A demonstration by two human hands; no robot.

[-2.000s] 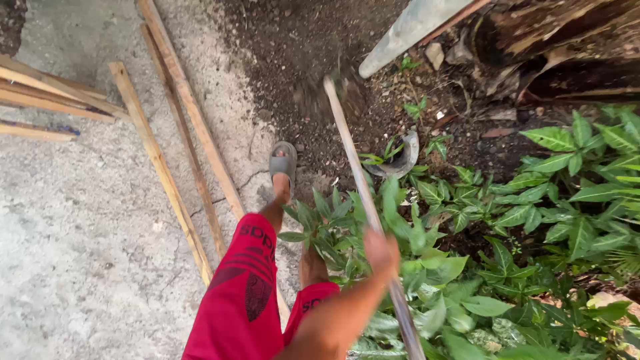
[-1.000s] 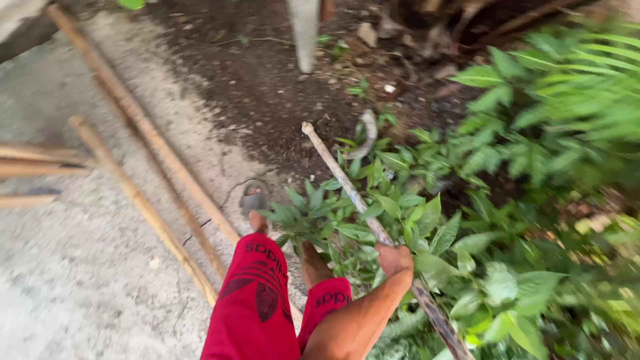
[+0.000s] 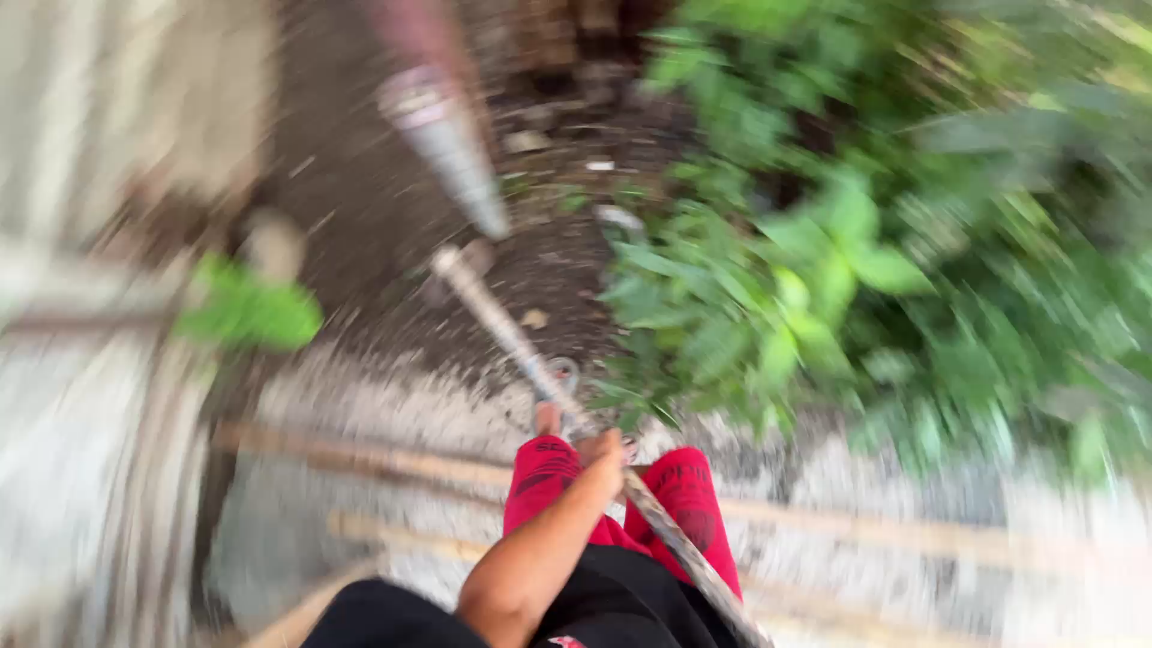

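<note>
My left hand (image 3: 601, 450) is closed around a long wooden pole (image 3: 495, 315) in front of my red shorts. The pole slants from the lower right, beside my right leg, up and left over dark soil (image 3: 369, 234). Its pale far end lies near the lower tip of a grey metal post or pipe (image 3: 459, 171); blur hides whether a tool head is fixed there. Part of the pole passes over my sandalled foot (image 3: 563, 373). My right hand is out of view.
Leafy green plants (image 3: 810, 297) fill the right side. Wooden poles (image 3: 405, 463) lie across the concrete (image 3: 297, 513) under and behind my legs. A small green plant (image 3: 247, 306) and blurred pale sheeting or boards (image 3: 90, 450) stand at the left.
The view has turned strongly. The pole's far end, near a curved grey piece by the plants earlier, is now close to the metal post's tip. My left hand still grips the pole.
</note>
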